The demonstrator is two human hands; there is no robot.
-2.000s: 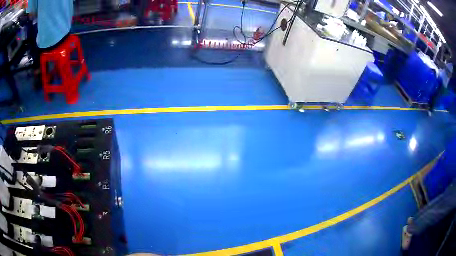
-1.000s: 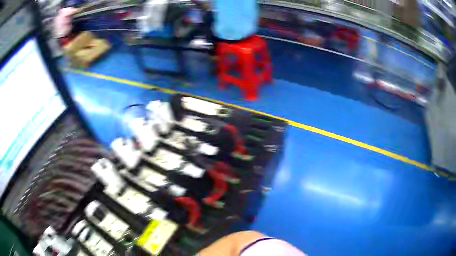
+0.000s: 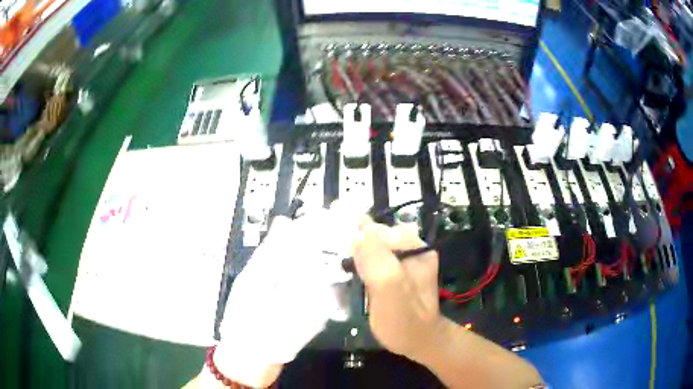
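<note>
My left hand [image 3: 285, 292], in a white glove, is in front of the test panel [image 3: 463, 304]. Its fingers are overexposed, so I cannot tell what they hold. My right hand [image 3: 399, 292], bare, is close against it, with its fingers closed on a thin black test lead [image 3: 416, 251]. The lead's dark tip points at the glove. White adapters [image 3: 409, 131] stand upright in the back sockets, several at the right and some at the left. White test sockets [image 3: 454, 186] run across the panel, with black leads among them.
A monitor [image 3: 425, 11] stands behind the panel above red and grey wires [image 3: 410, 80]. Left are a printed sheet [image 3: 159, 243], a calculator [image 3: 220, 110] and a long white strip [image 3: 38, 292] on green. A yellow warning label [image 3: 532, 247] and red wires [image 3: 475, 287] are on the panel.
The view has swung from the blue floor and the panel's end to the whole panel and green surface. Both hands are now in view at the panel; earlier only part of an arm showed.
</note>
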